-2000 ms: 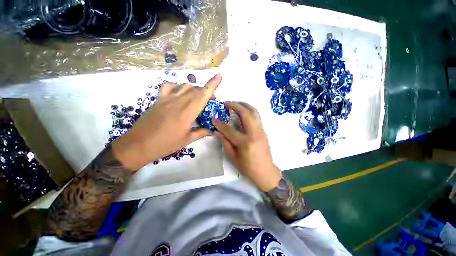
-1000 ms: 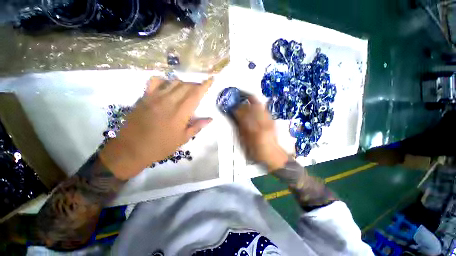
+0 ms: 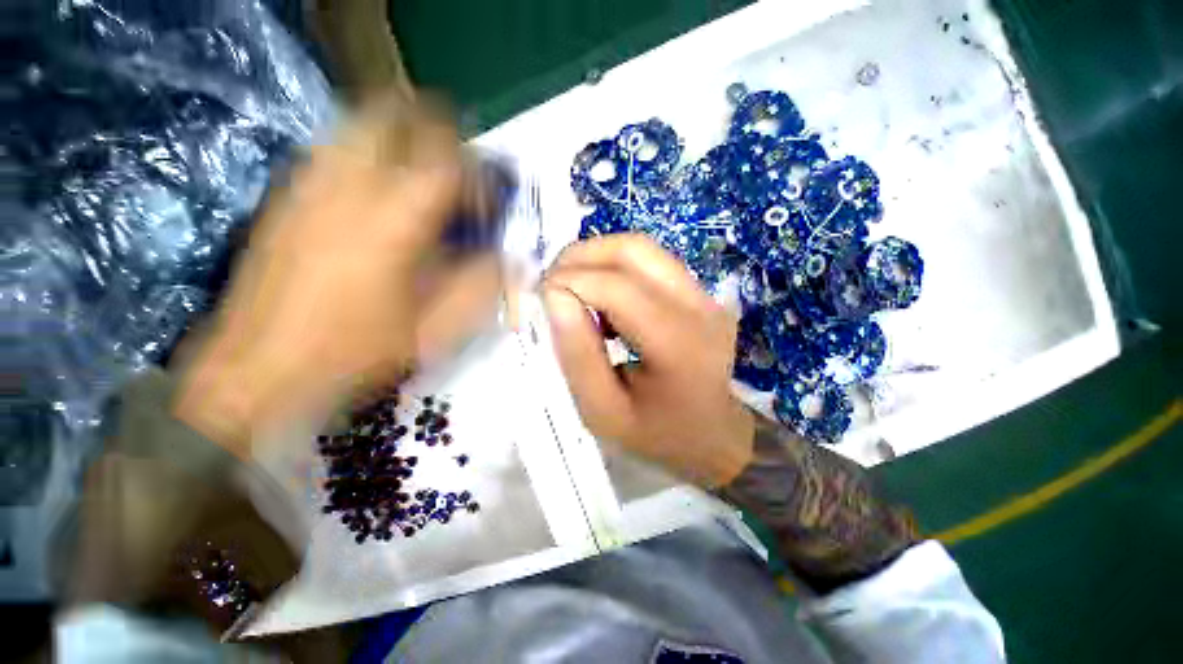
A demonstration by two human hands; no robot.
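Observation:
My left hand (image 3: 331, 266) is strongly blurred at the upper left. A dark blue round unit (image 3: 483, 205) shows between its fingers and thumb; its details are smeared. My right hand (image 3: 655, 357) is to the right of it, over the seam of the white sheets, with thumb and fingertips pinched together. Whether a small part or wire is between them cannot be told. A pile of blue circuit boards (image 3: 791, 234) with pale rings and thin white wires lies behind and right of my right hand. Small dark button parts (image 3: 370, 474) lie loose below my left hand.
A crinkled clear plastic bag (image 3: 117, 169) fills the upper left. A brown carton (image 3: 279, 538) with shiny dark bits is at the lower left, partly behind my left forearm. The white sheet (image 3: 1012, 285) has a raised rim at right. Green floor with a yellow line lies beyond.
The view has turned and shifted. The round unit, in my right hand a second ago, now shows at my left hand. My left hand has moved up and left, and my right fingertips are pinched together.

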